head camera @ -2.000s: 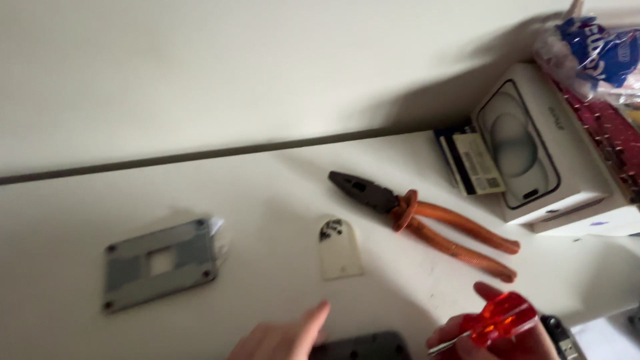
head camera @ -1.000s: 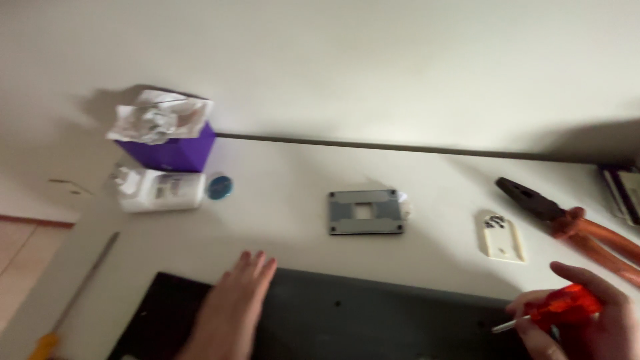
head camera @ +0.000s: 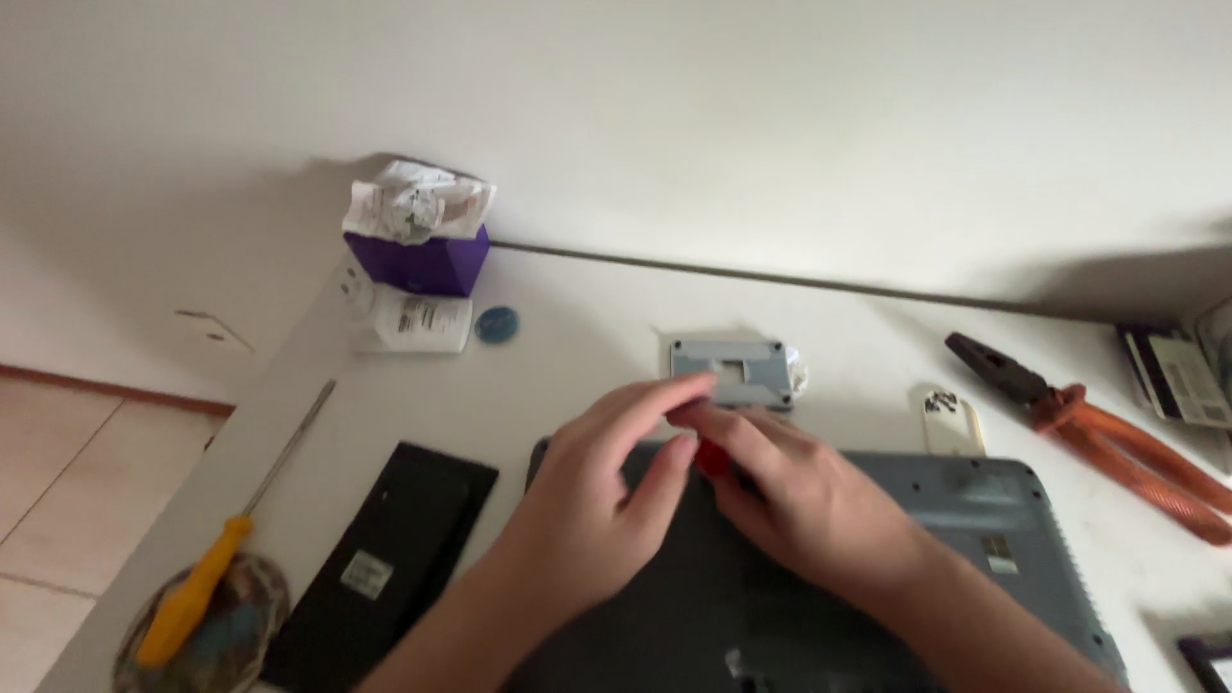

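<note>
A dark grey laptop (head camera: 962, 539) lies underside up on the white table. Both hands meet above its far edge. My right hand (head camera: 789, 472) is closed around a red screwdriver handle (head camera: 712, 456), of which only a small part shows between the fingers. My left hand (head camera: 606, 472) is curved beside it, thumb and fingers around a gap, its fingertips at the right hand's; whether it touches the tool is hidden. Just beyond the hands lies a grey metal plate (head camera: 760, 385) with a square hole. The screwdriver's shaft cannot be seen.
Left of the laptop lie a black panel (head camera: 414, 520) and a yellow-handled screwdriver (head camera: 197, 597), its handle over a round dish (head camera: 245, 635). Farther back are a purple box (head camera: 423, 265), a white bottle (head camera: 423, 322) and a blue disc (head camera: 497, 325). Orange-handled pliers (head camera: 1107, 433) and a cream-coloured piece (head camera: 951, 428) lie right.
My hands, apart on the laptop's left and right a second ago, have come together over its far edge. The red screwdriver has moved inward with my right hand.
</note>
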